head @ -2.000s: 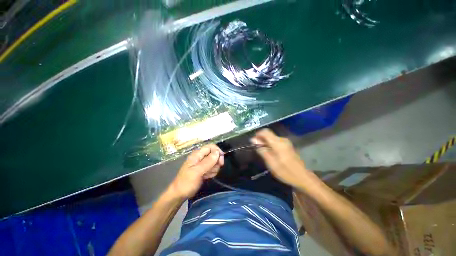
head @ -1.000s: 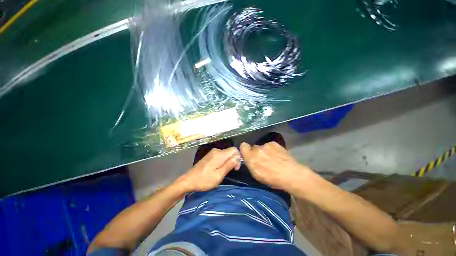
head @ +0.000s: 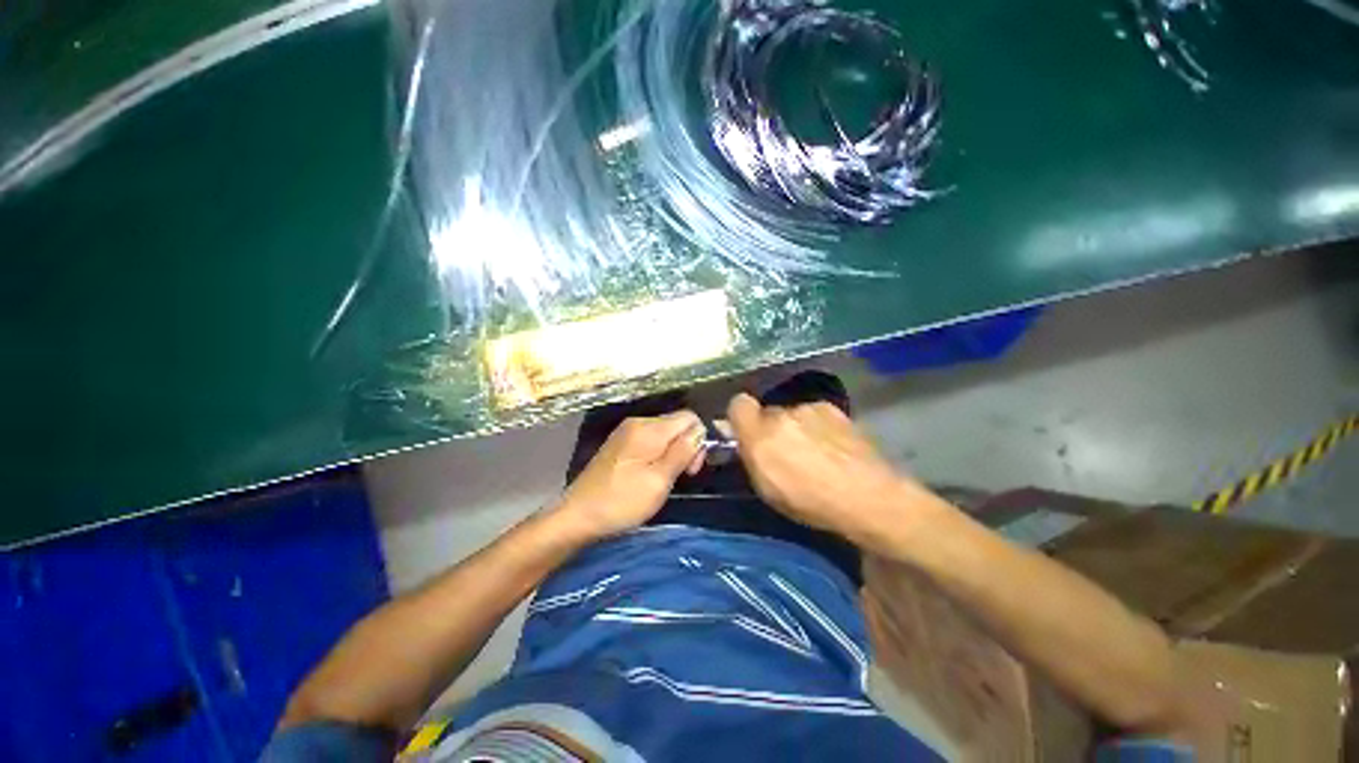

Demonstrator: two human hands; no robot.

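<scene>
My left hand (head: 644, 471) and my right hand (head: 805, 459) are bare and close together above my lap, just off the near edge of the green bench. Their fingertips pinch a small, thin, shiny strand (head: 720, 443) between them. It is too small to tell wire from sleeving. On the bench lie a whitish fan of straight clear tubing (head: 492, 179), pale blue-clear strands (head: 674, 164) and a dark glossy wire coil (head: 745, 142) to their right.
A yellow-cream rectangle (head: 611, 349) lies under shiny clear film at the edge of the green bench (head: 179, 328). A small dark wire bunch (head: 1170, 42) is at far right. Blue bins (head: 194, 626) stand below left, brown cartons (head: 1237, 589) below right.
My hands have come together from being apart with a dark strand stretched between them. The view has shifted, so the bench and its materials sit higher in the picture.
</scene>
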